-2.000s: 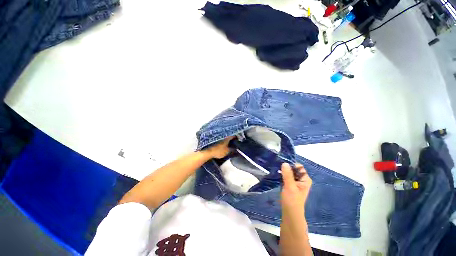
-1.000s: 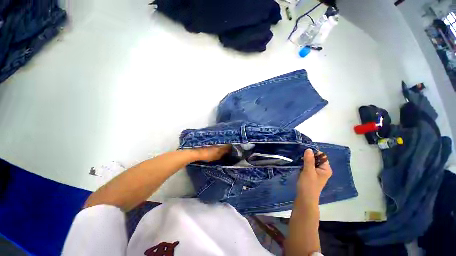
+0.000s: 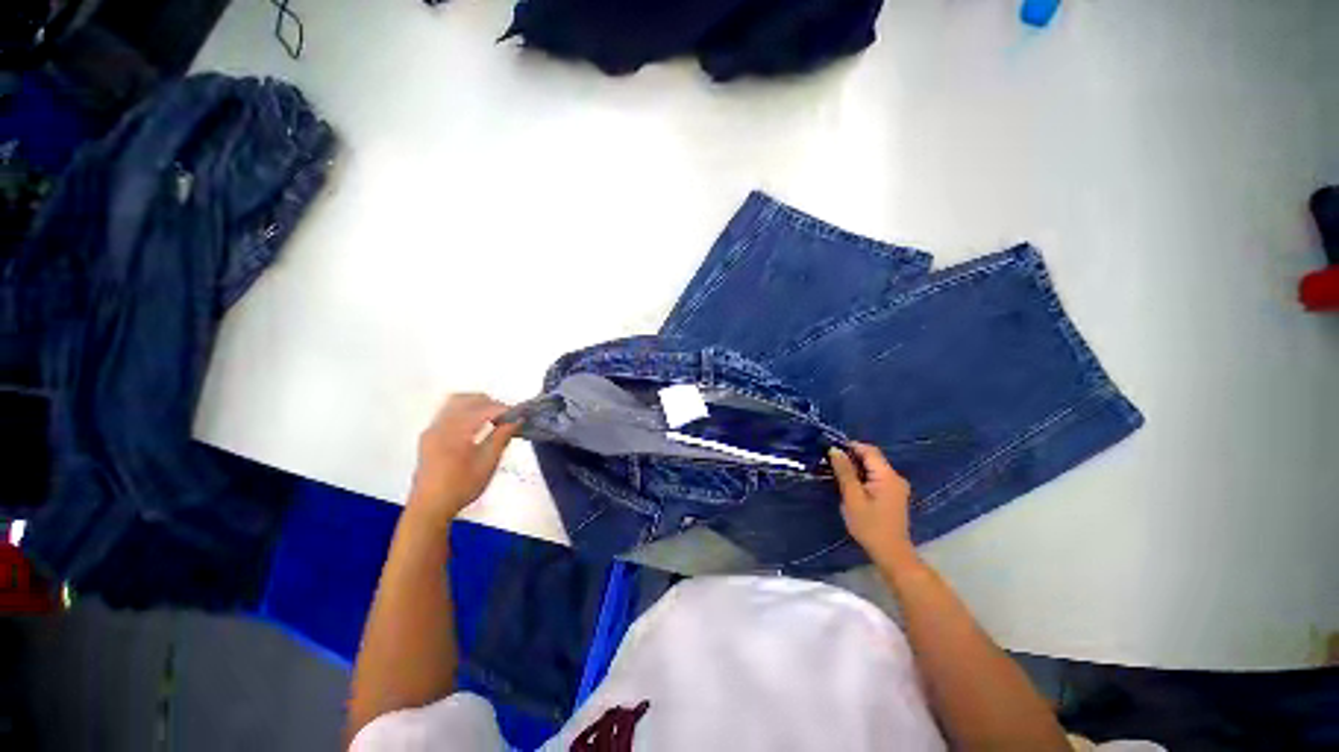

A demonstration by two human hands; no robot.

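The blue jeans [image 3: 940, 367] lie on the white table, legs pointing away to the upper right, waist open towards me. My left hand [image 3: 467, 453] pinches the grey pocket bag [image 3: 605, 417], pulled out at the left side of the waist opening. My right hand [image 3: 869, 492] grips the right end of the waistband [image 3: 764, 385]; something small and dark shows at its fingers, too unclear to name. A small white label [image 3: 684, 406] and a narrow white strip show inside the waist.
A jeans pile [image 3: 132, 309] hangs over the left table edge, above a blue bin [image 3: 345, 566]. A dark garment [image 3: 705, 30] lies at the far edge of the white table [image 3: 411, 221]. A red item [image 3: 1320, 290] is at the right rim, a blue cap-like piece [image 3: 1040, 12] at the top.
My left hand has come out of the waist and moved left, drawing the grey pocket bag out. The legs now point more up and away. The view has shifted left.
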